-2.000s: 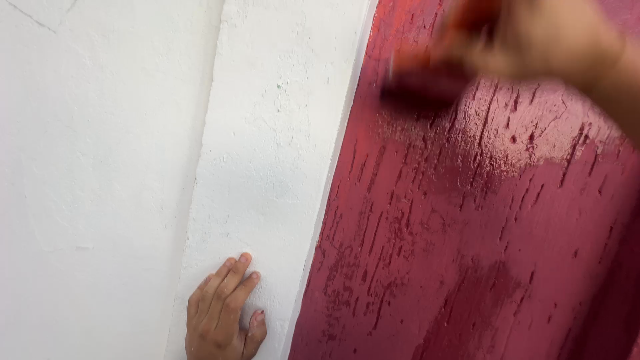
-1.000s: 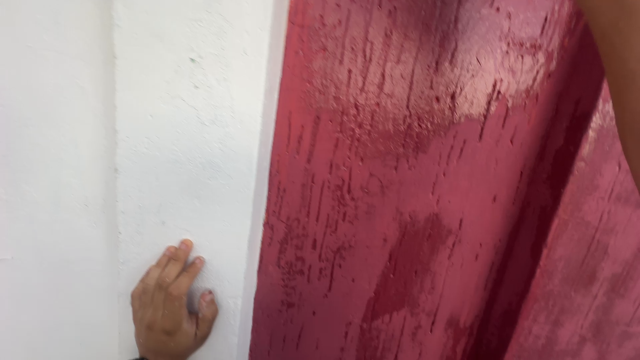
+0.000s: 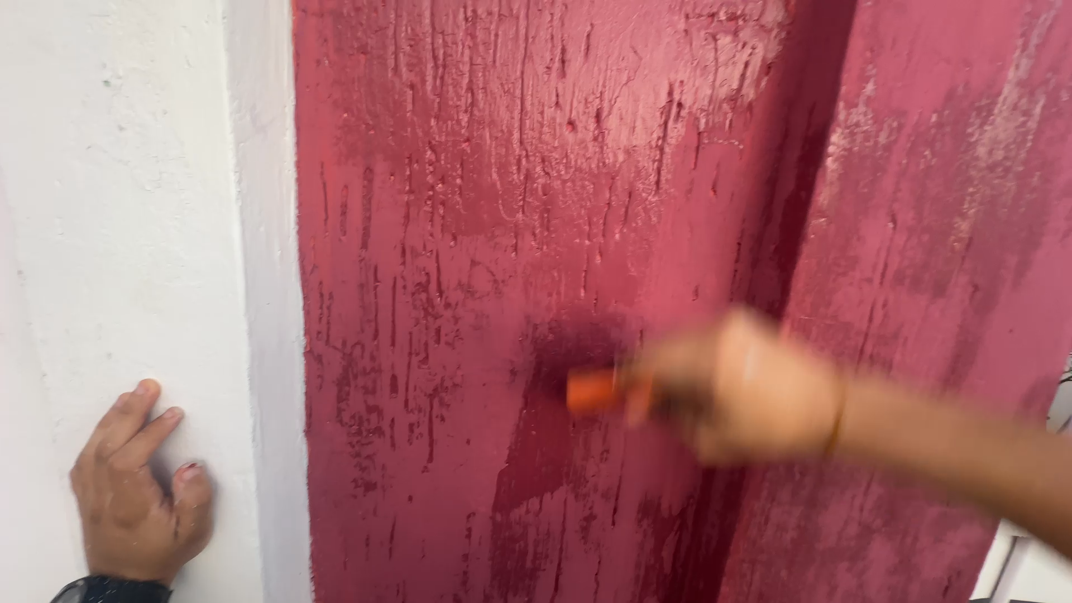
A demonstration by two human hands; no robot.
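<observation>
My left hand (image 3: 142, 490) rests with spread fingers on the white wall trim (image 3: 167, 209), a dark band at its wrist. Over the red-painted panel (image 3: 469, 276), my right hand (image 3: 737, 389) is closed on a tool with an orange part (image 3: 593, 391), probably a paintbrush; motion blur hides its details. Whether its working end touches the surface cannot be told. Streaks and darker patches mark the panel, with a glossy sheen near the top.
A dark red vertical groove (image 3: 787, 201) separates the panel from another red section (image 3: 930, 251) at the right. The white trim's edge (image 3: 272, 335) runs down the panel's left side. White and dark shapes show at the lower right corner.
My right hand, at the upper part of the panel two seconds ago and out of view a second ago, is now lower on it with the orange tool. My left hand stays on the trim. The view has shifted right.
</observation>
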